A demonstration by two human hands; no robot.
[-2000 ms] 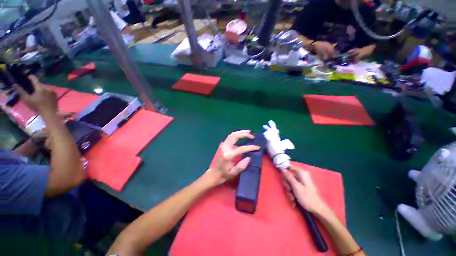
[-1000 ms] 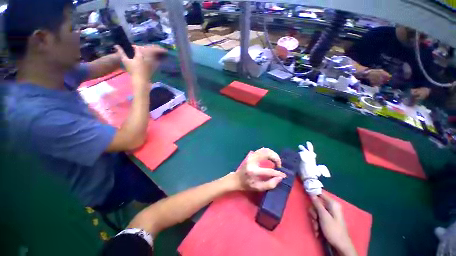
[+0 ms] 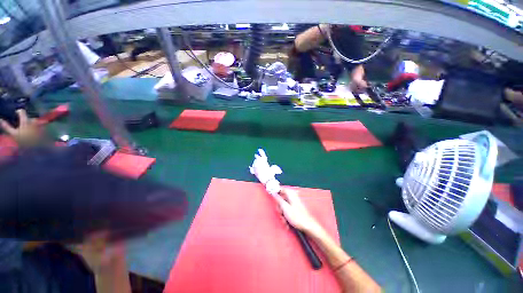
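Observation:
My right hand [image 3: 298,213] is closed around the black handle of the cloth-headed tool [image 3: 308,247], over the red foam pad [image 3: 246,240]. The tool's bunched white head [image 3: 265,171] points away from me, past the pad's far edge. My left hand [image 3: 102,249], blurred at the lower left, is raised and holds the black unit [image 3: 86,197]. The unit is large and blurred, close to the camera, and lies across the left of the view. It hides much of my left hand's fingers. No unit lies on the pad.
A desk fan [image 3: 444,186] with a white cord stands at right. Red foam sheets [image 3: 346,135] [image 3: 198,120] lie farther off on the green surface [image 3: 246,137]. A metal post [image 3: 86,74] rises at left. A neighbour's hand [image 3: 24,129] shows at far left; another person [image 3: 338,51] works across the line.
My left hand has lifted the black unit off the pad and moved it left, close to the camera. My right hand still holds the tool. The view has turned right since one second ago.

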